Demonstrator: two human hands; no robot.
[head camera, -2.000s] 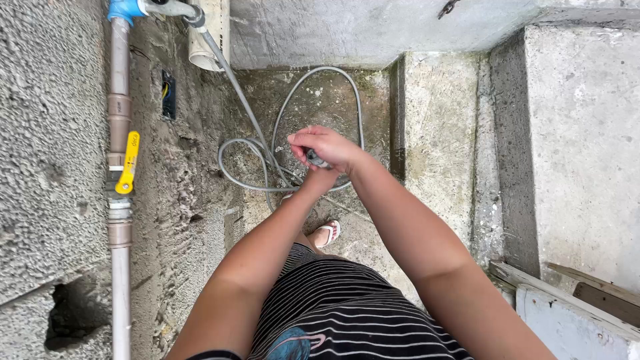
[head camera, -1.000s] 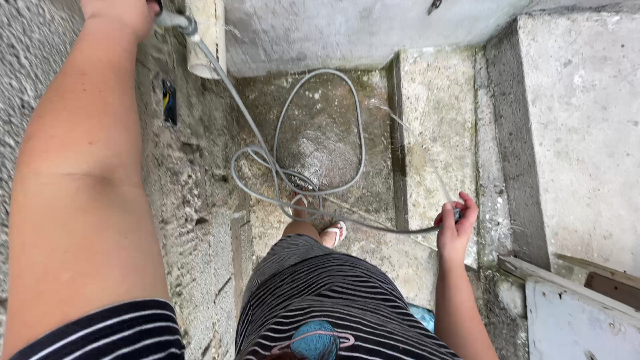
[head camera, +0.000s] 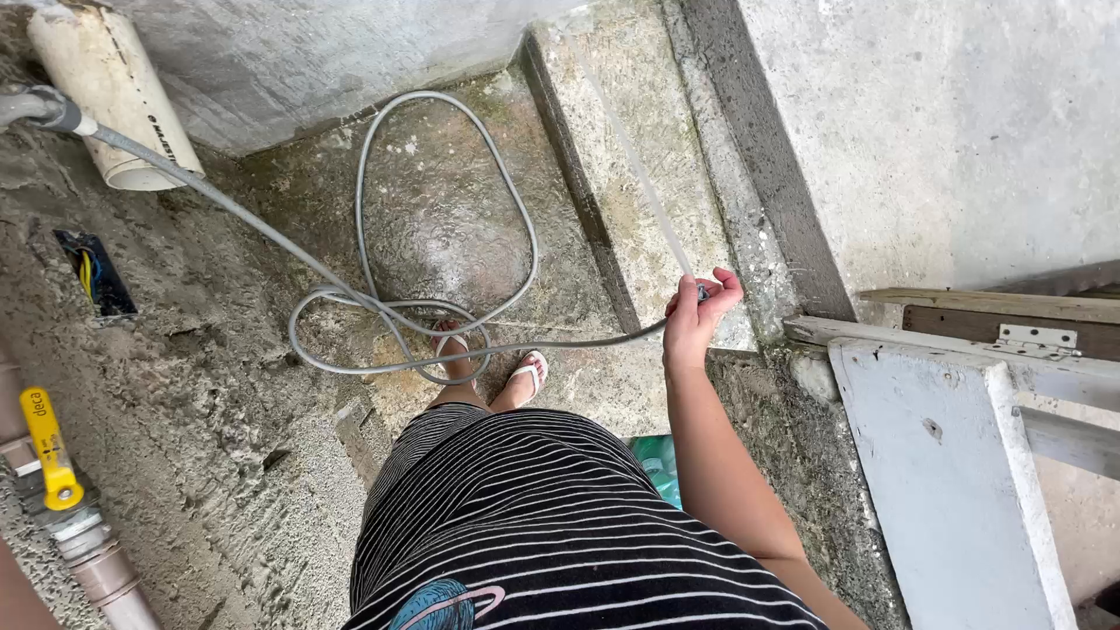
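Note:
My right hand (head camera: 700, 315) is closed around the end of a grey garden hose (head camera: 516, 289), to the right of my body. A thin stream of water (head camera: 643, 179) leaves the hose end and runs up the view over the raised concrete ledge (head camera: 604, 114). The hose loops on the wet concrete floor (head camera: 437, 236) around my feet and rises to a pipe fitting (head camera: 57, 109) at the upper left. My left hand is outside the frame; only a bit of skin shows at the lower left edge.
A yellow-handled valve (head camera: 51, 451) sits on the pipe at the left, below an open wall box with wires (head camera: 96, 276). A white PVC pipe (head camera: 114, 96) juts out at the upper left. A white wooden door or gate (head camera: 945, 481) with a hinge stands at the right.
My two hands were together at the hose end; then my left reached to the upper left fitting and my right moved right with the hose. Water now streams out. My left hand has left the view.

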